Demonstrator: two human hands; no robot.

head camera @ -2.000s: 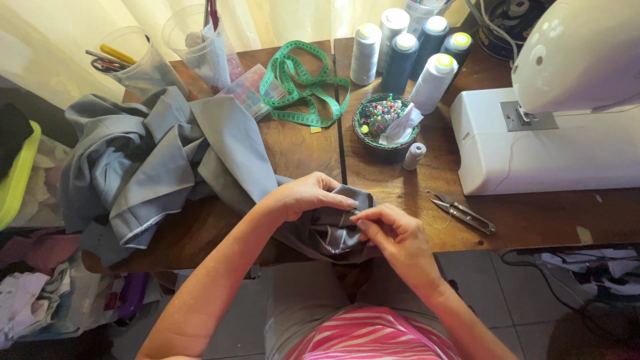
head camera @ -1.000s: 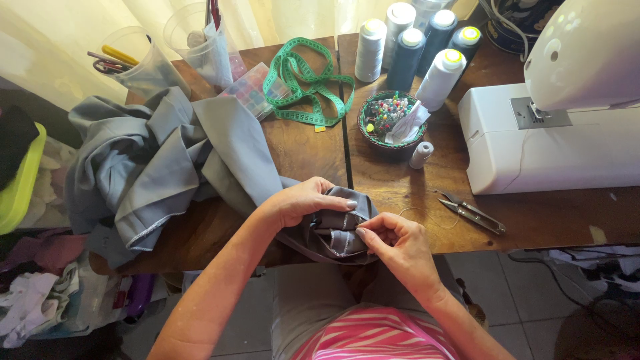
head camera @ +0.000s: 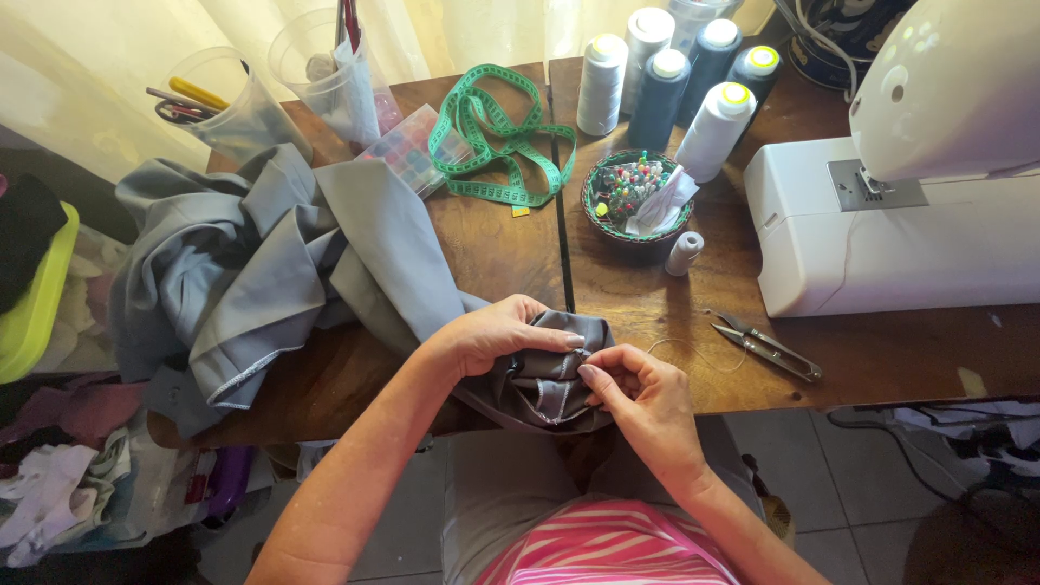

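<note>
Grey fabric [head camera: 390, 236] lies in folds over the left of the wooden table, and its near end with white overlocked edges is bunched at the front edge. My left hand [head camera: 504, 333] grips that end from above, thumb on top near a seam. My right hand [head camera: 638, 386] pinches the cloth at its right side with thumb and index finger; whether a needle sits between them is too small to tell. A loose thread [head camera: 699, 357] curls on the wood right of my hands, beside thread snips [head camera: 768, 349].
A white sewing machine [head camera: 894, 236] stands at right. Behind are thread cones [head camera: 666, 89], a basket of pins [head camera: 597, 223], a small spool [head camera: 684, 253], a green tape measure [head camera: 504, 191], a plastic box [head camera: 414, 150] and clear cups [head camera: 244, 114]. Bins of cloth stand at left.
My hands stay at the same part of the fabric, with only small shifts of the right fingers. The view has moved slightly.
</note>
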